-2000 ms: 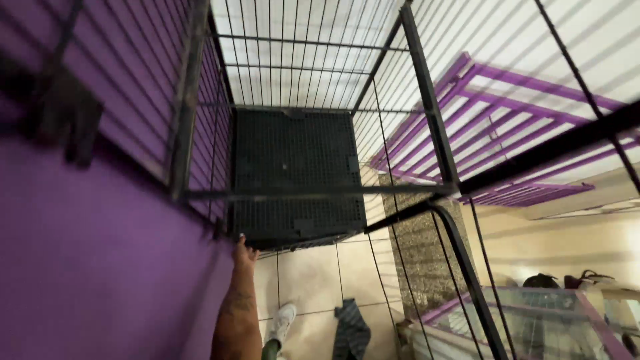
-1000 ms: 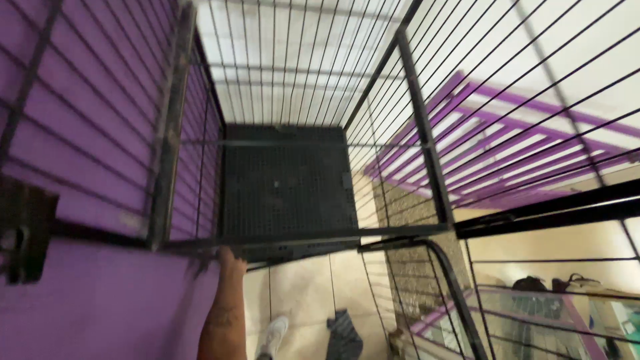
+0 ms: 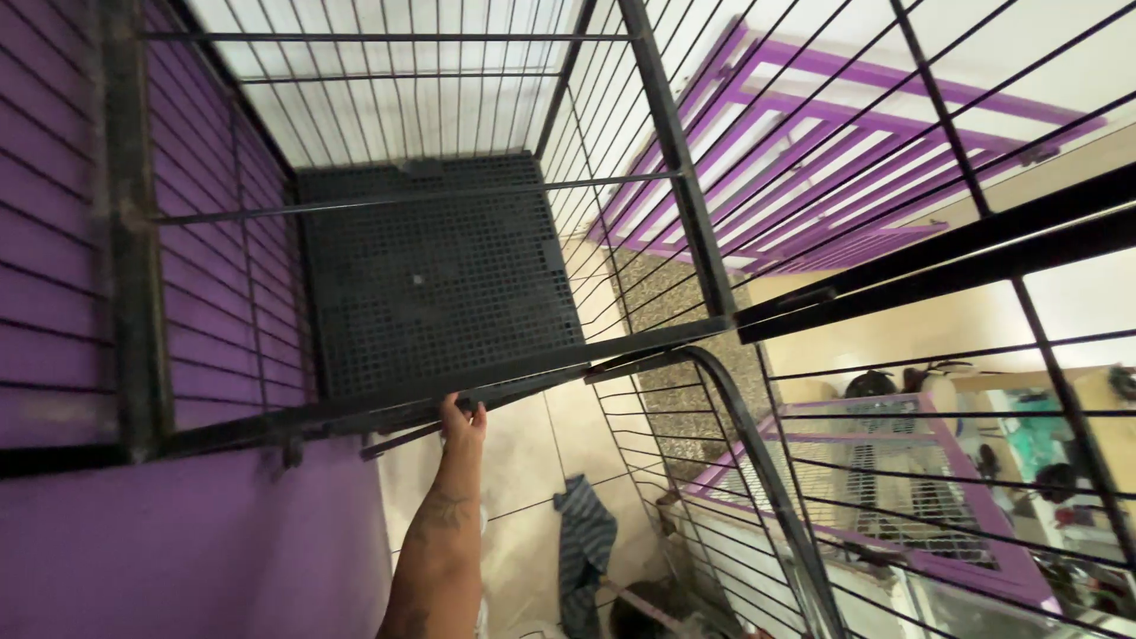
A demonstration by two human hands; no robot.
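Observation:
A tall black wire cage surrounds the view, with a black perforated plastic floor grate (image 3: 435,284) at its bottom. My left hand (image 3: 463,422), at the end of a tattooed forearm, is at the lower front edge (image 3: 524,377) of the cage, its fingertips curled at the underside of the black bar and its thumb to the right. What the fingertips touch behind the bar is partly hidden. A cage door with a rounded black metal frame (image 3: 745,426) stands swung outward at the right. My right hand cannot be made out.
A purple wall (image 3: 222,532) runs along the left. Dark striped cloth (image 3: 584,541) lies on the tiled floor, with a dark round container (image 3: 652,608) near it. Purple slatted railings (image 3: 799,169) stand beyond the cage at the right, above a purple-framed mesh enclosure (image 3: 923,479).
My left hand has moved right along the cage's lower front edge, from near the grate's left corner to about its middle. The view has shifted and tilted.

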